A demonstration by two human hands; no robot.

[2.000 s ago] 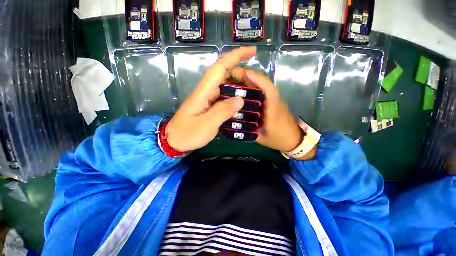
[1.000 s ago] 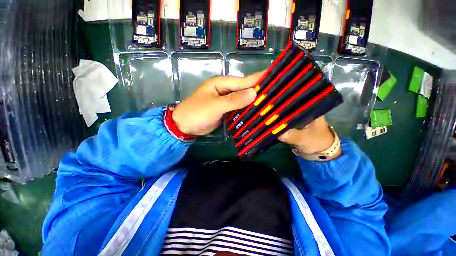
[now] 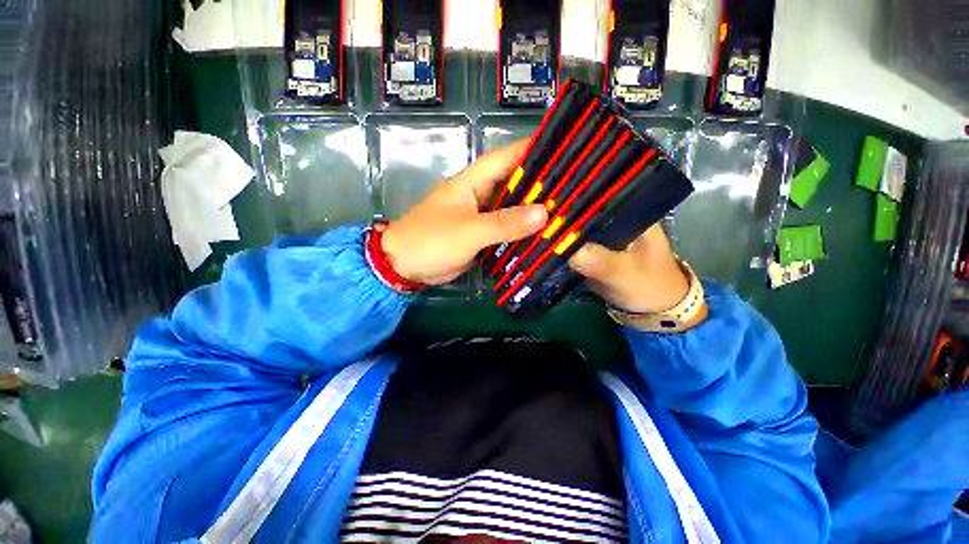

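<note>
A fanned stack of several unfinished handsets [image 3: 590, 181], black with red side edges and yellow-orange marks, is held tilted above the near part of the tray. My left hand [image 3: 452, 223] grips the stack from the left, thumb across the side edges. My right hand [image 3: 638, 274] holds its lower right side, the fingers partly hidden behind it. Under and beyond the hands is a clear blister tray [image 3: 418, 159]. In its far row several handsets [image 3: 412, 53] lie back up with open bays showing silver-blue parts.
A tall stack of clear blister trays [image 3: 96, 202] is at left, another at the far right [image 3: 903, 287]. A crumpled white cloth [image 3: 202, 197] lies left of the tray, green pieces [image 3: 800, 242] lie right of it. A blue sleeve [image 3: 903, 468] shows at lower right.
The stack, earlier held end-on and upright, was turned to show its side edges. Since then it and both hands have shifted slightly left and up, and the thumbs have moved along it.
</note>
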